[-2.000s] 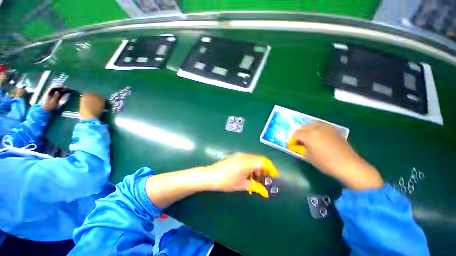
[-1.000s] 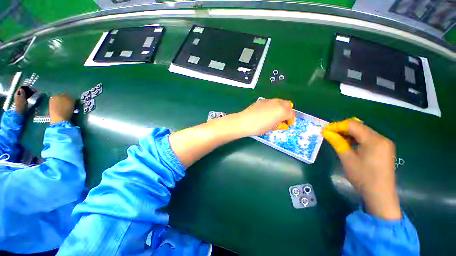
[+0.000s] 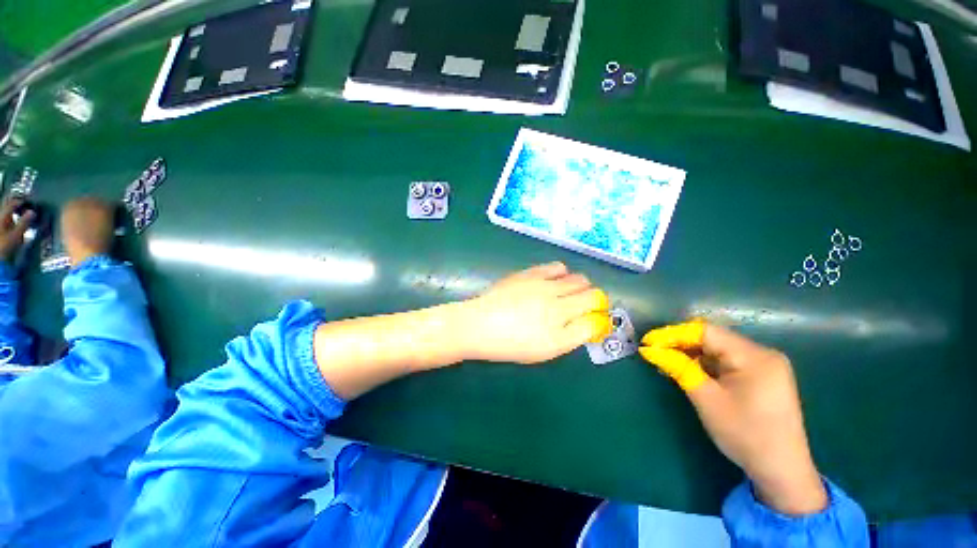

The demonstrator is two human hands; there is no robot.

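A small grey camera plate [image 3: 613, 345] with ringed holes lies on the bench in front of me, its upper left part covered by my left hand [image 3: 546, 316]. The yellow-cotted fingers of my left hand rest at the plate; any tiny piece under them is hidden. My right hand [image 3: 734, 387] is at the plate's right side, its yellow-cotted thumb and finger brought together close to the edge; I cannot tell if they pinch a tiny piece. A white tray [image 3: 571, 248] of small blue and white pieces stands just beyond. Another grey plate [image 3: 427, 200] lies to its left.
Black panels [image 3: 461, 37] on white sheets lie along the far side, one at the far right [image 3: 846, 54]. Loose rings [image 3: 830, 262] lie at right; a three-ring group [image 3: 618, 77] lies behind the tray. A neighbour's blue sleeve [image 3: 102, 343] and hands are at left, near more plates [image 3: 145, 198].
My left hand has left the tray and come to the near plate. My right hand has moved from the tray's right edge to the same plate. The camera view has shifted.
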